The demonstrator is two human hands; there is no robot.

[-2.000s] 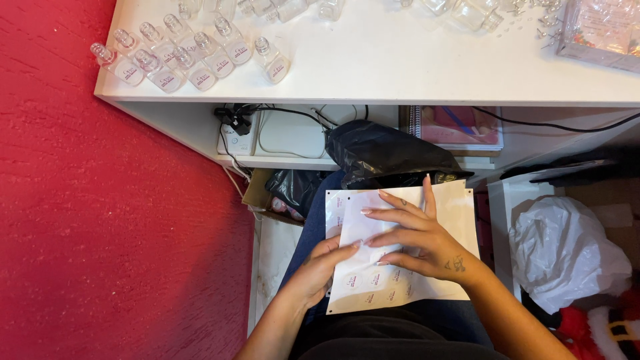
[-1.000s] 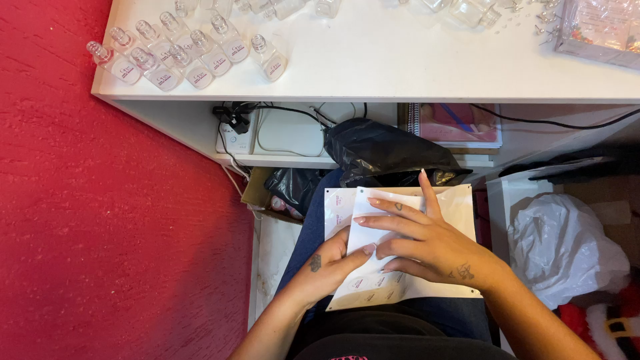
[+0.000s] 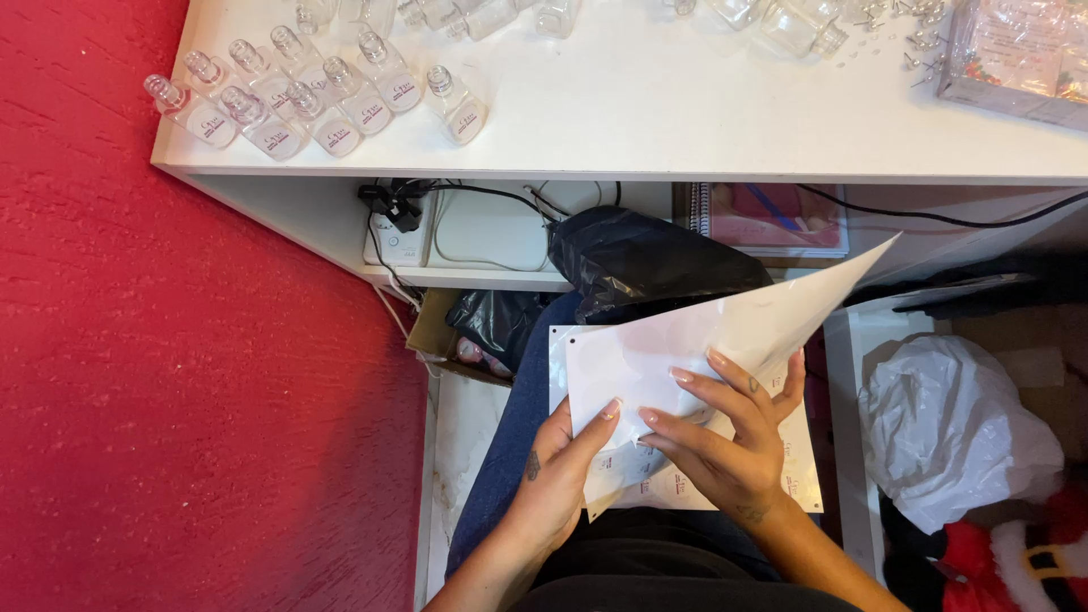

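On my lap lie sheets of printed labels (image 3: 790, 459), with small pink and dark writing on them. The upper sheet (image 3: 637, 357) is bent, its far right corner raised, and shows a mostly plain white face. My left hand (image 3: 565, 467) pinches its left part, thumb on top and the fingers partly hidden beneath. My right hand (image 3: 731, 425) has its fingers spread over the sheet's middle, the tips touching the paper near its lower edge. Whether it also pinches a label cannot be made out. Clear bottles with round labels (image 3: 340, 132) stand at the table's left; one labelled bottle (image 3: 459, 110) is slightly apart.
More clear bottles (image 3: 484, 17) lie along the far side of the white table (image 3: 680, 127). Small metallic pieces (image 3: 922, 38) lie beside a wrapped package (image 3: 1020, 68). Below are cables (image 3: 395, 204), a spiral notebook (image 3: 773, 221), a black plastic bag (image 3: 646, 255) and a white plastic bag (image 3: 960, 425).
The upper sheet's right side has been lifted and bent upward, where before it lay flatter beneath my right hand. The fingers of my right hand have shifted on the sheet and curled more.
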